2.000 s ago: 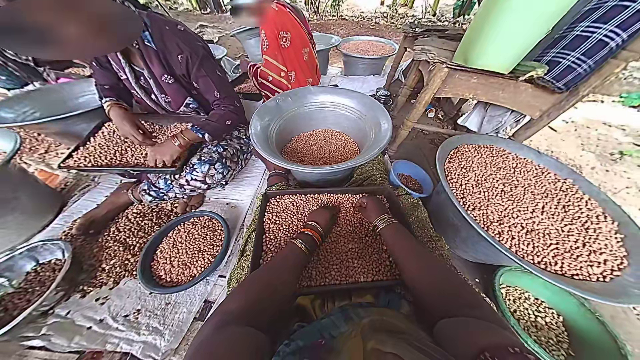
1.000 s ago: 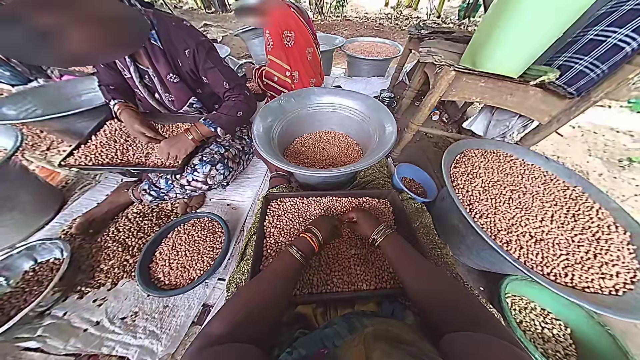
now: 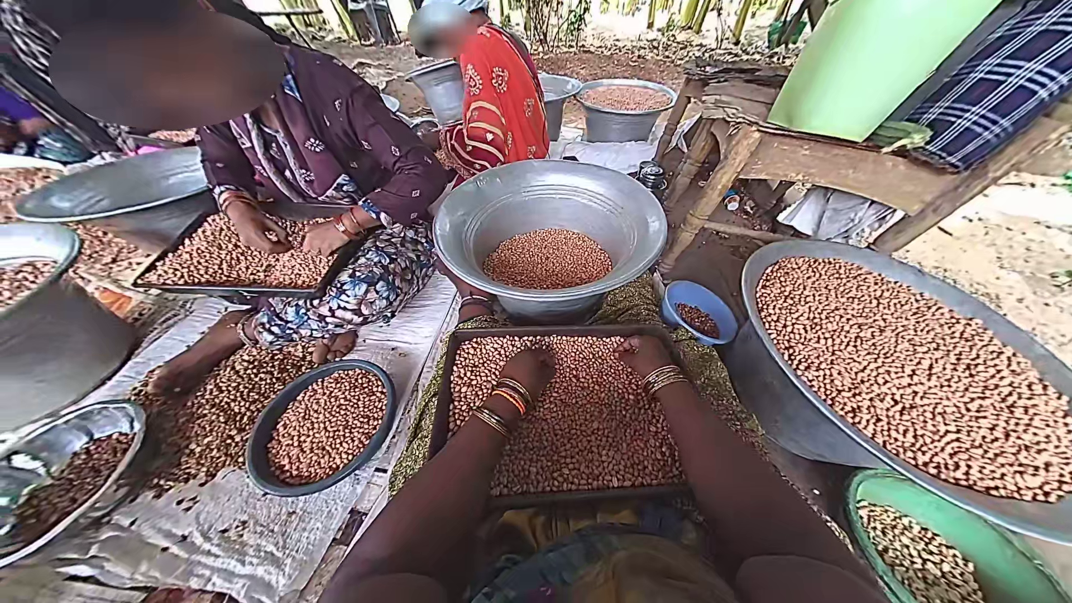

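A dark rectangular tray (image 3: 442,394) full of shelled peanuts (image 3: 586,435) rests on my lap. My left hand (image 3: 529,371) touches the peanuts near the tray's upper middle, its fingers curled. Over the upper right part of the tray is my right hand (image 3: 643,355), fingers bent down and in; whether either hand holds any nuts cannot be seen. Bangles circle both wrists. Just beyond the tray stands a wide metal basin (image 3: 452,209) with peanuts in its bottom. A small blue bowl (image 3: 727,325) holding darker nuts is right of the tray's far corner.
To the right are a large metal basin (image 3: 754,285) heaped with peanuts, a green tub (image 3: 963,511) and a wooden table (image 3: 837,167). A dark round bowl (image 3: 264,444) of peanuts sits left. A co-worker (image 3: 335,126) handles nuts in another tray (image 3: 209,289); a person in red (image 3: 502,100) sits behind.
My hands were close together over the nuts a second ago and are now apart, the left toward the middle and the right near the tray's right side.
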